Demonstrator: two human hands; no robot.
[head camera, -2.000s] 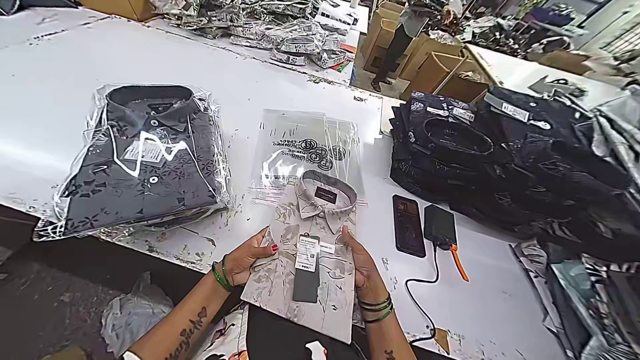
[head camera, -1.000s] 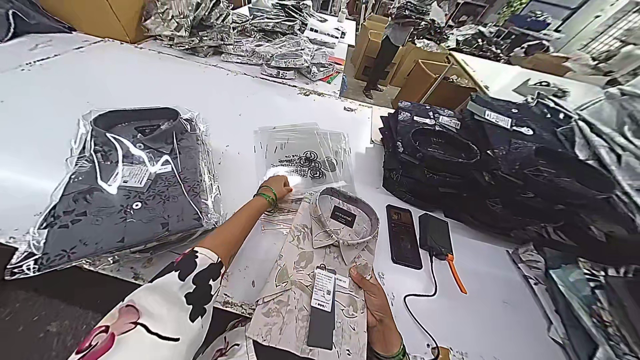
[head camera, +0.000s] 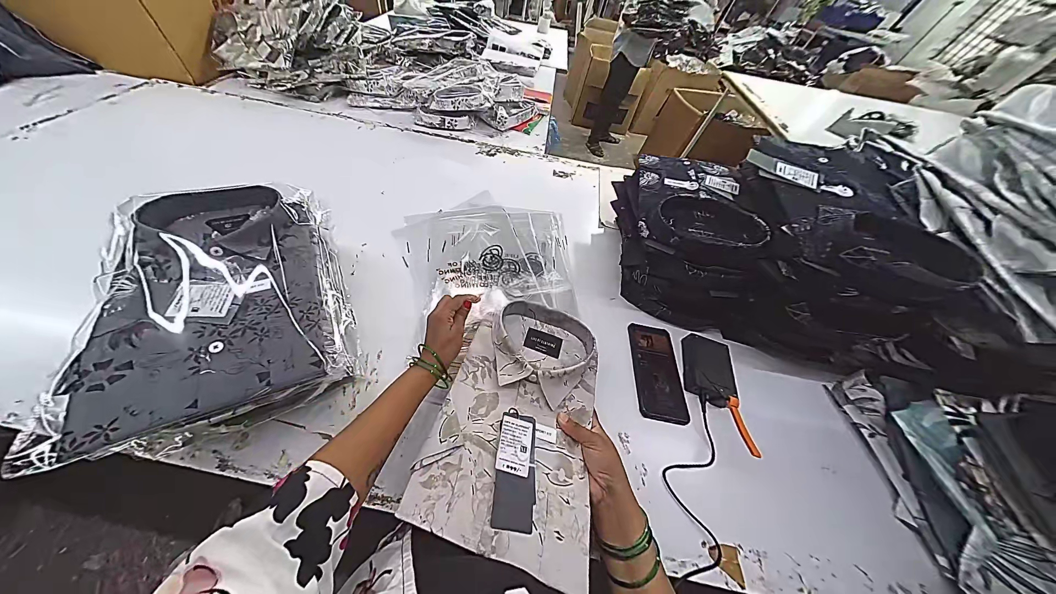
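A folded beige patterned shirt (head camera: 470, 487) with a grey collar and a hang tag (head camera: 513, 462) lies in front of me, tilted slightly. My right hand (head camera: 596, 454) grips its right edge, thumb on top. Just left of the collar, my left hand (head camera: 451, 326) pinches the near edge of the clear plastic bags (head camera: 516, 239), which lie flat with dark print on them. The shirt's top overlaps the near part of the bags. How many bags the fingers hold is hidden.
Bagged dark grey shirts (head camera: 206, 330) are stacked at left, dark folded shirts (head camera: 701, 256) at right. A phone (head camera: 657, 373) and a black device (head camera: 708, 367) with a cable lie beside my right hand. Farther back are more bagged shirts (head camera: 462, 95), cartons (head camera: 685, 120) and a person (head camera: 619, 82).
My left hand has left the shirt's left edge, where it was two seconds ago, and moved up to the plastic bags. My right hand stays on the shirt.
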